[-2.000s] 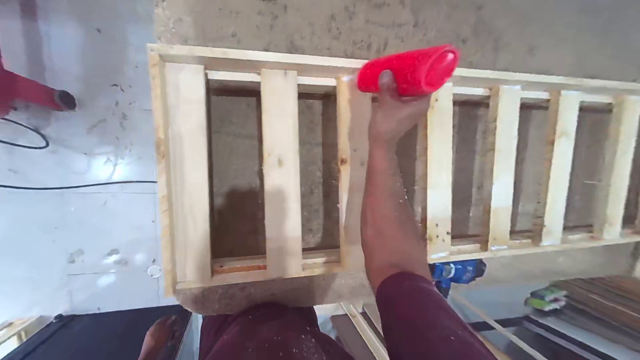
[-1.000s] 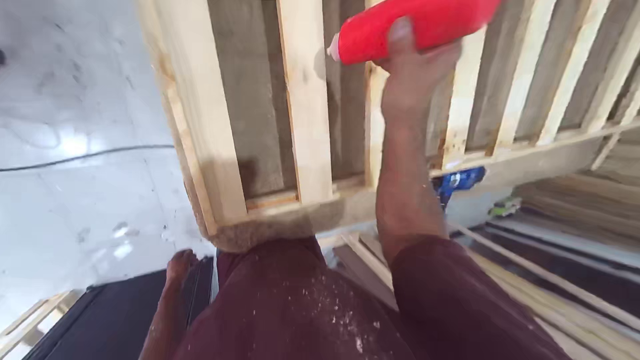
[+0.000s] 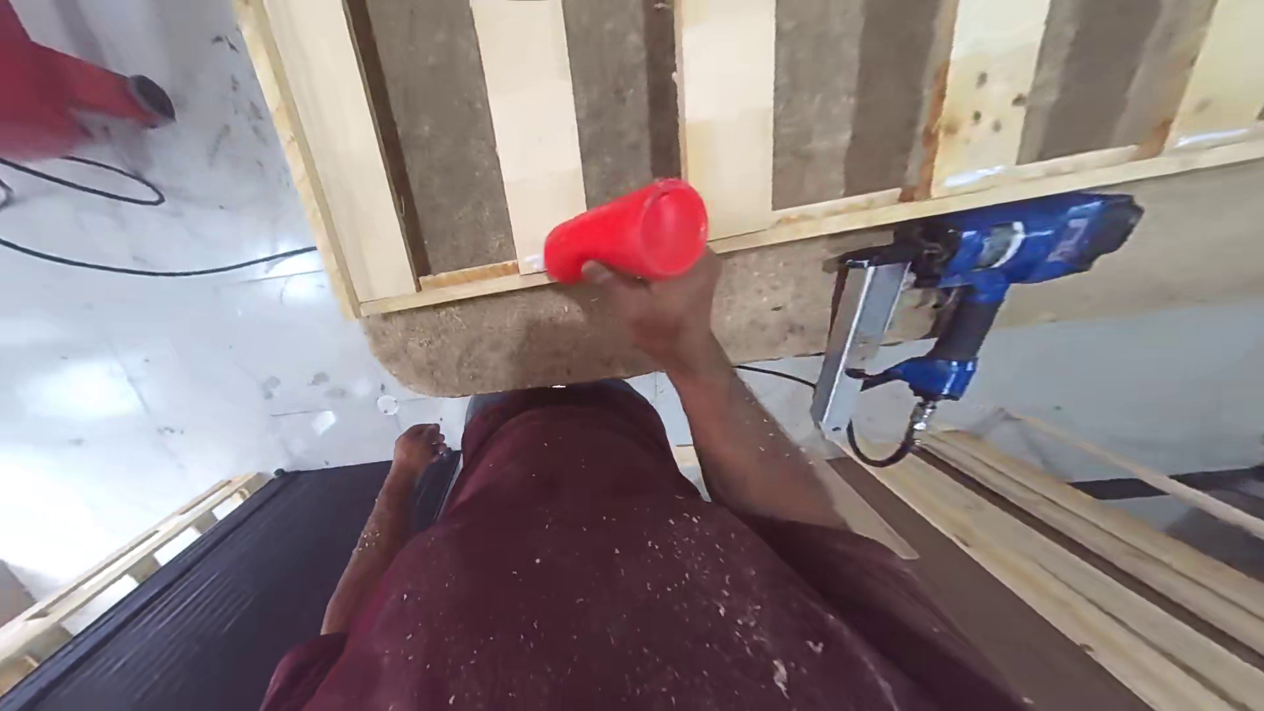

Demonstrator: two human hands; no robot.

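Observation:
My right hand (image 3: pixel 667 311) is closed around a red plastic squeeze bottle (image 3: pixel 627 232), tilted with its base toward me. Its tip is hidden, low over the near rail of a slatted wooden frame (image 3: pixel 726 128), by the foot of a slat. White wet patches, like glue, lie on the near ends of slats farther right. The frame rests on a worn brown board (image 3: pixel 464 346). Down at my left side hangs my left hand (image 3: pixel 420 446), away from the work; nothing shows in it, and its fingers are partly hidden.
A blue pneumatic nailer (image 3: pixel 1027 247) with an air hose lies at the board's near edge, right of my right hand. Lumber strips (image 3: pixel 1027 533) are stacked at lower right. A dark ribbed panel (image 3: pixel 247 583) is at lower left. A red object (image 3: pixel 74 94) and black cable lie at upper left.
My right hand has carried the red bottle from the frame's far rail back to its near rail. The view has shifted. My left hand stays low at my side.

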